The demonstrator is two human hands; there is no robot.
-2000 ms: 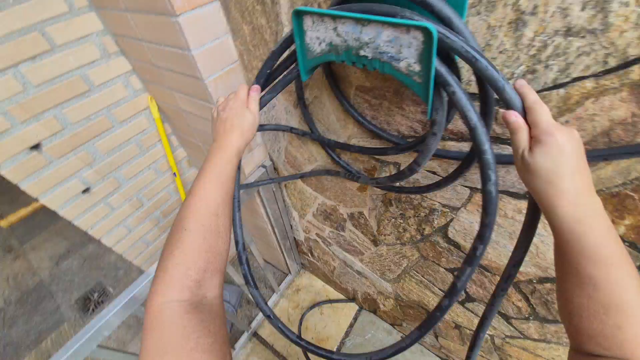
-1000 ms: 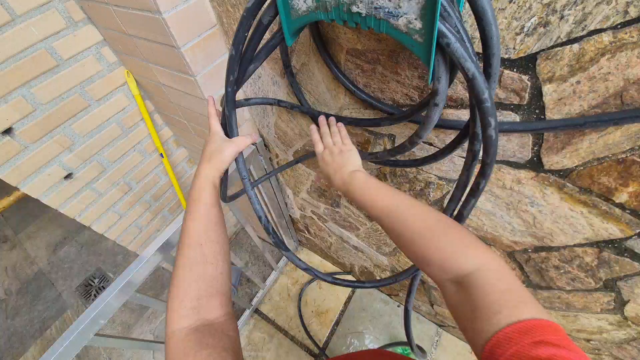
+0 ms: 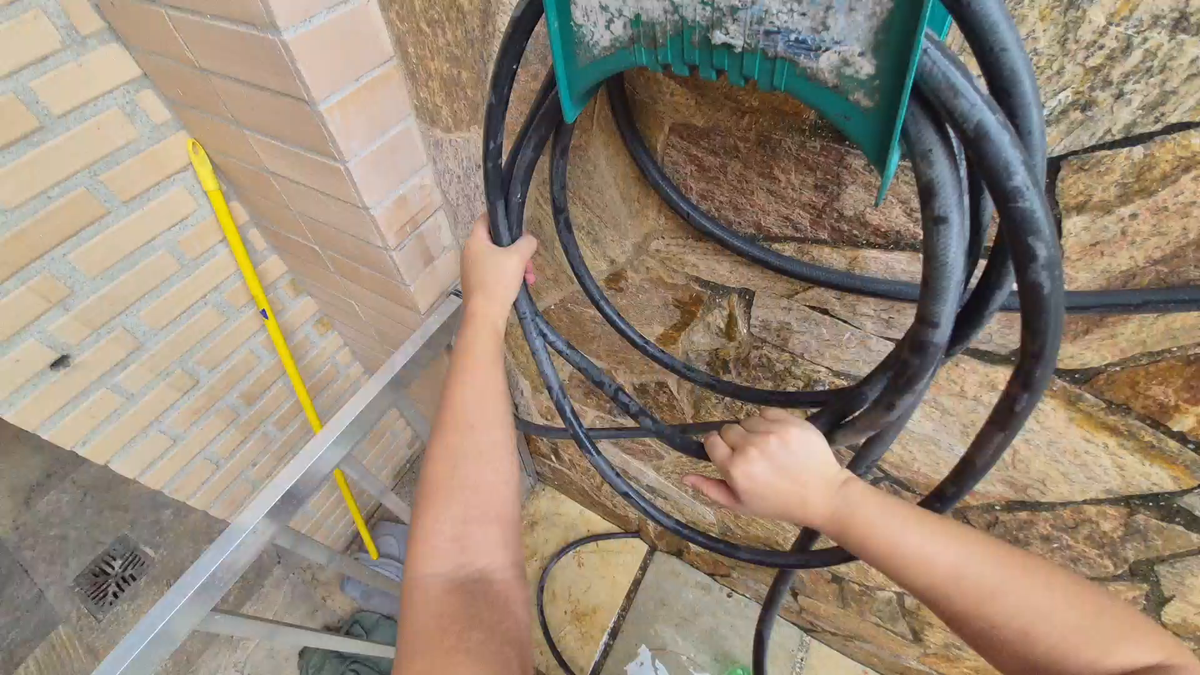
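Note:
A black garden hose (image 3: 1024,309) hangs in several loops from a green plastic hose holder (image 3: 731,52) on a stone wall. My left hand (image 3: 495,272) is wrapped around the loops at their left side. Lower down and to the right, my right hand (image 3: 773,464) grips part of the hose near the bottom of the inner loops; its fingers are curled over and partly hide it. One length of hose runs off to the right along the wall, and another drops from the loops to the paving.
At the left, a metal rail (image 3: 309,469) slants in front of a brick wall (image 3: 103,216). A yellow pole (image 3: 272,319) leans there. Below are a floor drain (image 3: 112,572), grey footwear (image 3: 380,562), a dark green cloth (image 3: 347,645) and paving slabs (image 3: 670,609).
My left hand, open beside the loops a second ago, has closed around them. My right hand, then flat with spread fingers, is now curled on the hose. The inner loops hang differently.

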